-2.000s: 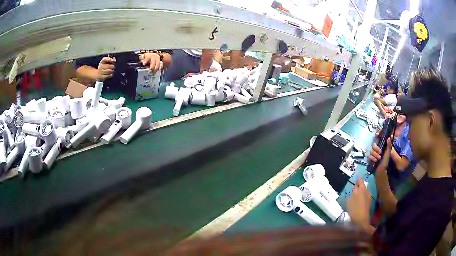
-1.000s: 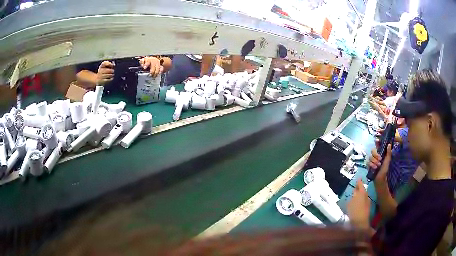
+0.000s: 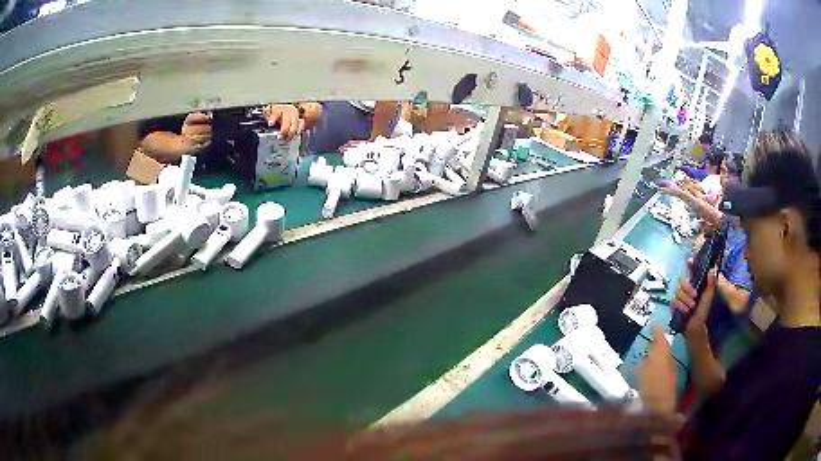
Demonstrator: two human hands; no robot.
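Observation:
Neither of my hands can be made out. A blurred reddish-brown shape runs along the bottom edge; I cannot tell what it is. Nearest in front of me, several white handheld fans lie together on the green bench at the lower right, one with its round grille facing up. One white fan lies alone on the dark green conveyor belt. A large heap of white fans lies across the belt at the left, and another heap lies farther along.
A black box with small parts stands on the right bench. A person at the right holds a dark stick-shaped tool. Across the belt, a person's hands touch a metal-fronted box. A pale beam crosses overhead; a post stands right.
The lone fan on the belt has come nearer and leftward against the bench and posts. The view has shifted slightly. The metal-fronted box looks slightly turned, showing more of its top.

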